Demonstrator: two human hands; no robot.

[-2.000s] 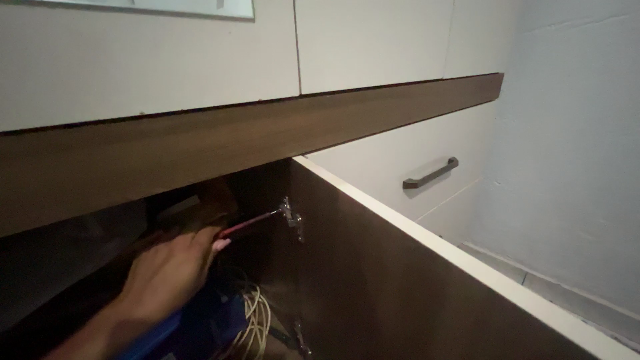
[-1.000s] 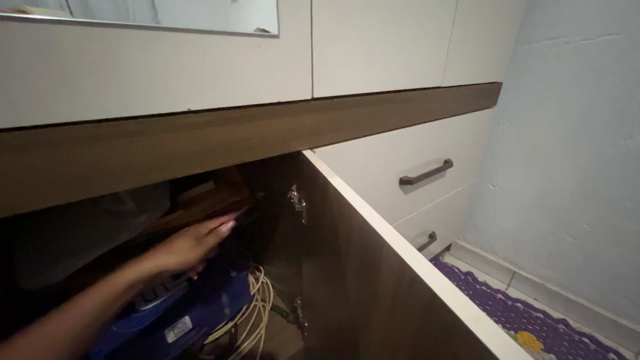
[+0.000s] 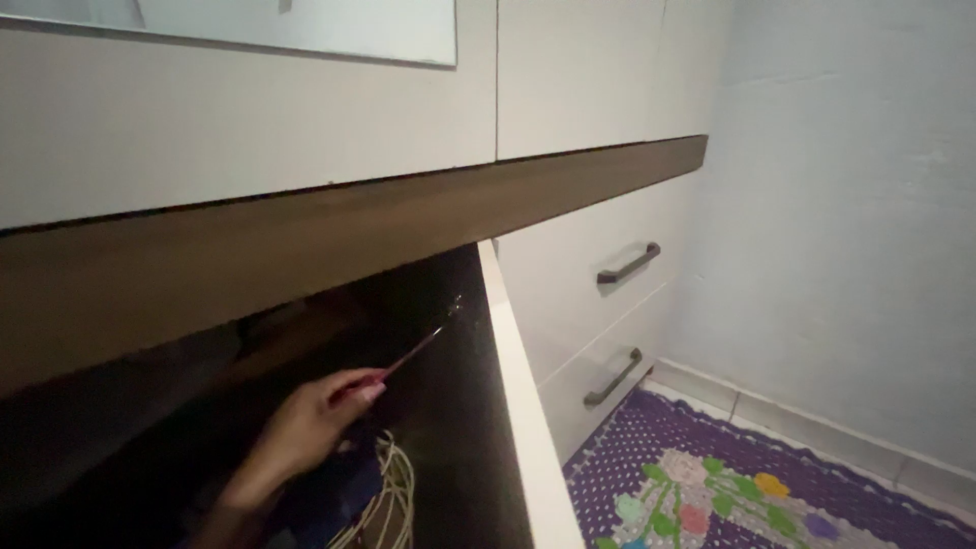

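From the lower left, my left hand (image 3: 320, 415) reaches into a dark cabinet, its fingers closed on a slim screwdriver (image 3: 412, 355). The reddish part lies in my fingers, and the thin metal shaft slants up and right. Its tip is close to a metal hinge (image 3: 457, 303) on the inner side of the cabinet door (image 3: 512, 366); whether they touch cannot be told. The door is swung outward, its pale edge facing me. Below my hand are a dark blue object (image 3: 332, 496), mostly in shadow, and a loose coil of pale cable (image 3: 396, 480). My right hand is out of view.
A brown wooden rail (image 3: 305, 263) runs above the opening, below pale panels and a mirror (image 3: 305, 27). Right of the door are drawer fronts with dark handles (image 3: 629, 264). A purple crocheted rug (image 3: 732, 488) covers floor beside the wall (image 3: 831, 229).
The door has swung leftward, uncovering more of the drawers and rug. My left hand still holds the screwdriver; its tip was at the hinge two seconds ago and lower a second ago.
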